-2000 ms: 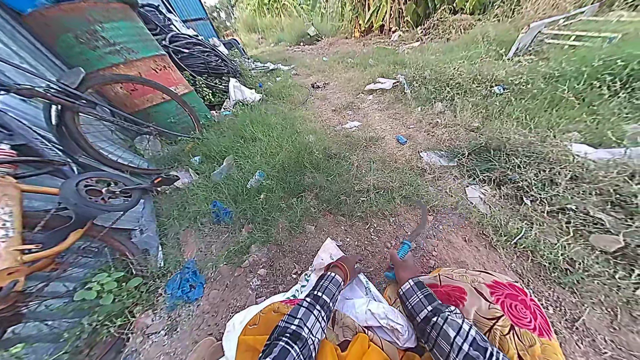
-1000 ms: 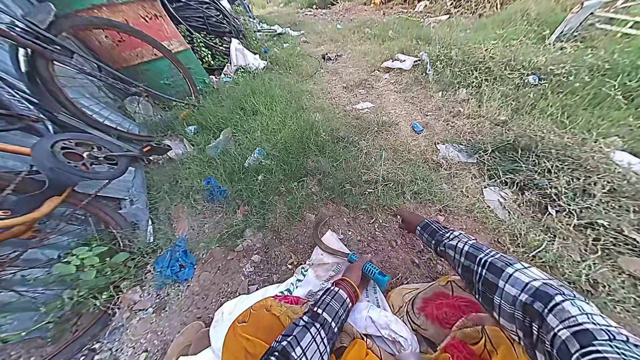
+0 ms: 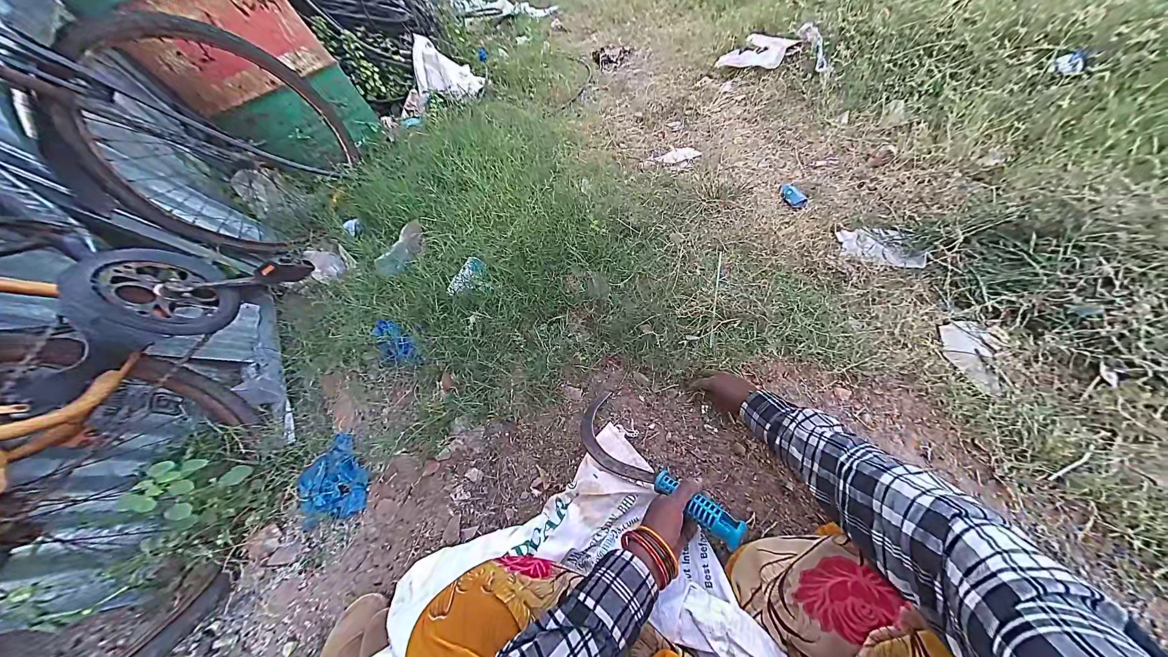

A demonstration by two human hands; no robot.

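My left hand (image 3: 671, 516), with bangles at the wrist, grips the blue handle of a sickle (image 3: 613, 464). The curved metal blade points forward and to the left, over the tip of a white printed sack (image 3: 538, 534) that lies between and beside my knees. My right hand (image 3: 725, 392) reaches forward to the near edge of the grass (image 3: 584, 301) and touches or nearly touches the ground there; its fingertips are partly hidden, and whether they hold any grass cannot be told. Patterned yellow and red cloth covers my legs.
A bicycle wheel (image 3: 78, 119), a yellow frame (image 3: 78, 411) and corrugated metal sheets stand at the left, near a rusty red and green drum (image 3: 265, 91). A crumpled blue plastic bag (image 3: 334, 479) lies on the soil. Plastic scraps and a small blue packet (image 3: 793, 195) litter the path.
The sickle, by my right hand two seconds ago, is now in my left. My right arm has stretched forward and to the right, to the grass edge.
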